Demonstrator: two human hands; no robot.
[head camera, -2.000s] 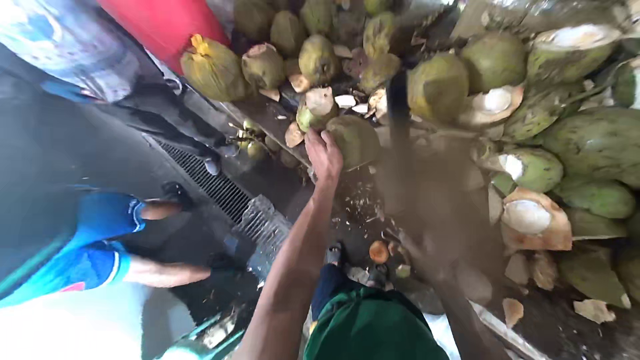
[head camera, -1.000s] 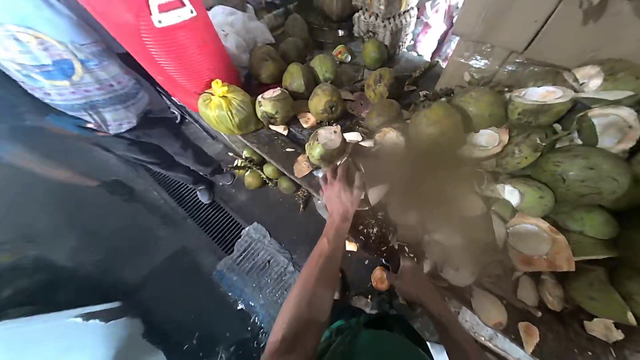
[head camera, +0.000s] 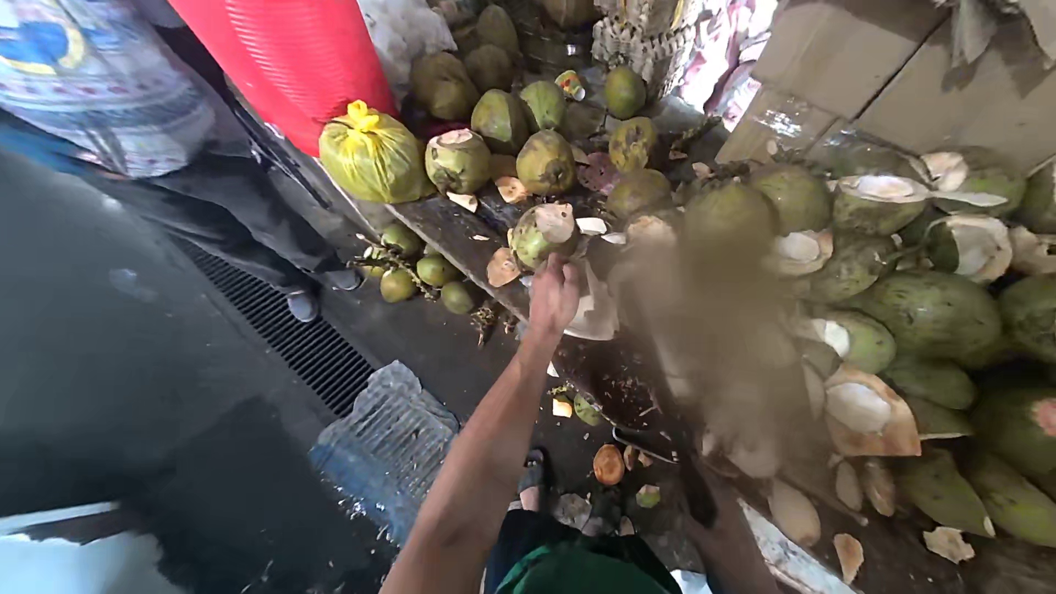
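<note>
A green coconut with a pared pale top (head camera: 543, 235) lies near the edge of the work surface. My left hand (head camera: 554, 295) is right below it, fingers curled; whether they grip anything is unclear. A pale, white-brown piece (head camera: 596, 309) lies against the right side of that hand. My right hand (head camera: 718, 516) is low on the right, mostly dark and blurred, beside a long dark object (head camera: 697, 487) whose kind and hold cannot be made out. A brown blur hides what lies above it. Opened coconut pieces (head camera: 862, 406) are heaped to the right.
Whole green coconuts (head camera: 546, 162), a yellow plastic bag (head camera: 373, 157) and a red container (head camera: 297, 66) stand beyond. Cardboard (head camera: 858, 58) is at the upper right. Small green coconuts (head camera: 436, 271) lie on the floor by a metal drain grate (head camera: 280, 322). A person (head camera: 223, 186) stands at the left.
The view has shifted, showing more of the far side. My left hand was open over the side of the coconut; its fingers are now curled below it. The person in blue shorts has left view.
</note>
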